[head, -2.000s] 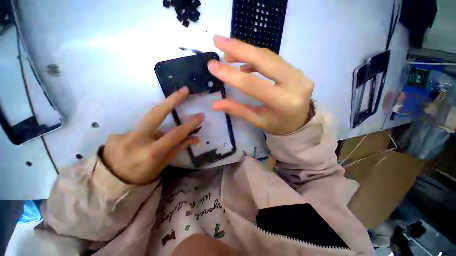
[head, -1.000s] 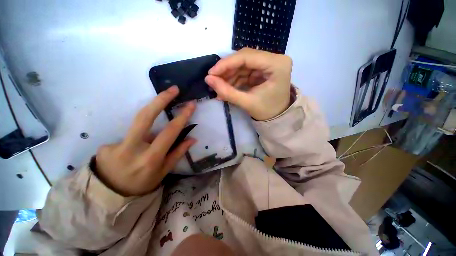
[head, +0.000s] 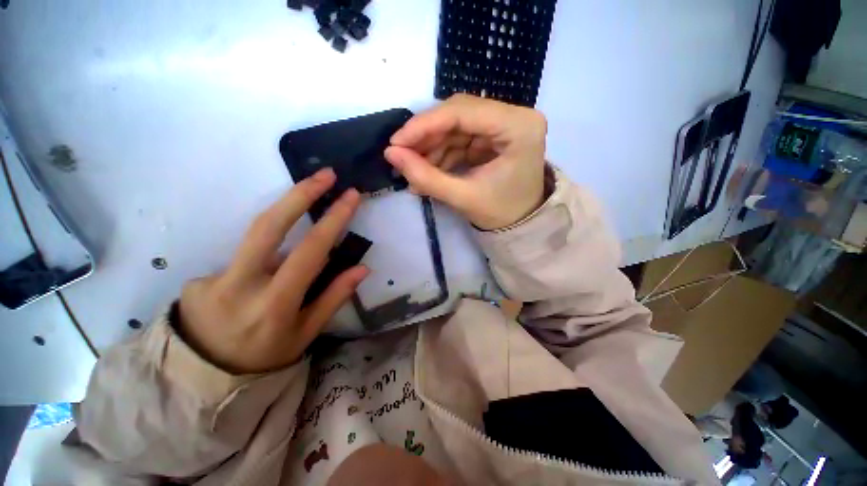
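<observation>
A black phone middle frame (head: pixel 350 147) lies on the white table in front of me, its solid end away from me and its opening towards me. My left hand (head: pixel 261 275) rests on its left side, two fingertips on the solid end; a plain black strip (head: pixel 349 258) is held between its fingers. My right hand (head: pixel 475 157) is at the frame's upper right corner, thumb and forefinger pinched together. Whether a small piece is between these fingertips I cannot tell.
A perforated black sheet (head: pixel 494 47) and a heap of small black pieces (head: pixel 340 21) lie behind the frame. More frames lie at the right (head: pixel 705 161) and left (head: pixel 48 277). A brown carton (head: pixel 727 323) stands at the right. A black piece (head: pixel 570 427) lies on my lap.
My right hand has gone from spread fingers over the frame to a pinch at its corner. The black strip between my left fingers shows more. The frame has shifted slightly left in view.
</observation>
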